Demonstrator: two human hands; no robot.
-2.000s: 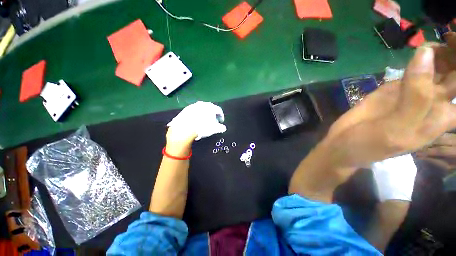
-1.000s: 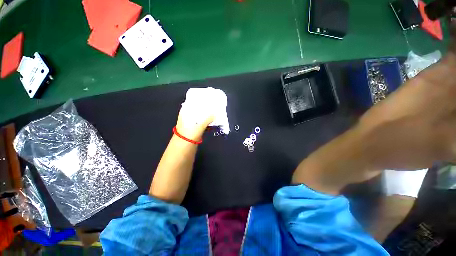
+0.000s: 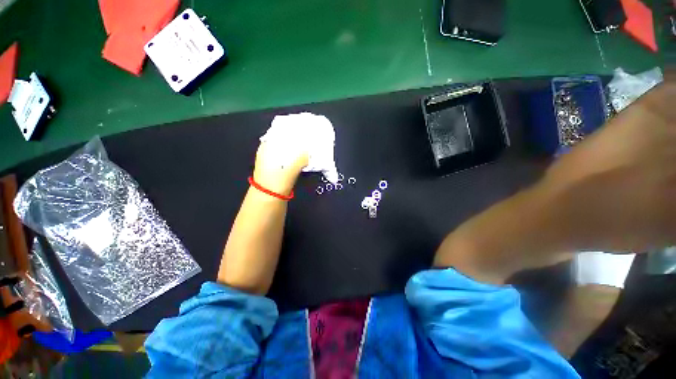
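Note:
My left hand (image 3: 300, 144), in a white glove with a red band at the wrist, is over the black mat with its fingers curled down. Its fingertips touch or hover at a loose cluster of small silver rings (image 3: 329, 187); whether it pinches one is hidden. A tighter pile of small silver rings (image 3: 370, 200) lies to the right of them. My right forearm, bare and blurred, reaches out past the right edge, and the hand itself is cut off. The open black parts tray (image 3: 485, 141) stands on the mat right of the left hand.
A clear bag of silver hardware (image 3: 122, 237) lies left. A blue parts bin (image 3: 582, 111) stands right. The green belt (image 3: 311, 52) carries a silver-white unit (image 3: 184, 50), a black unit (image 3: 474, 21) and red-orange pads (image 3: 137, 29). Another person's white-gloved hand or cuff (image 3: 604, 268) is lower right.
The view has shifted. My left hand has come to the loose rings, fingers down. My right hand, seen with spread fingers two seconds ago, has gone out past the right edge.

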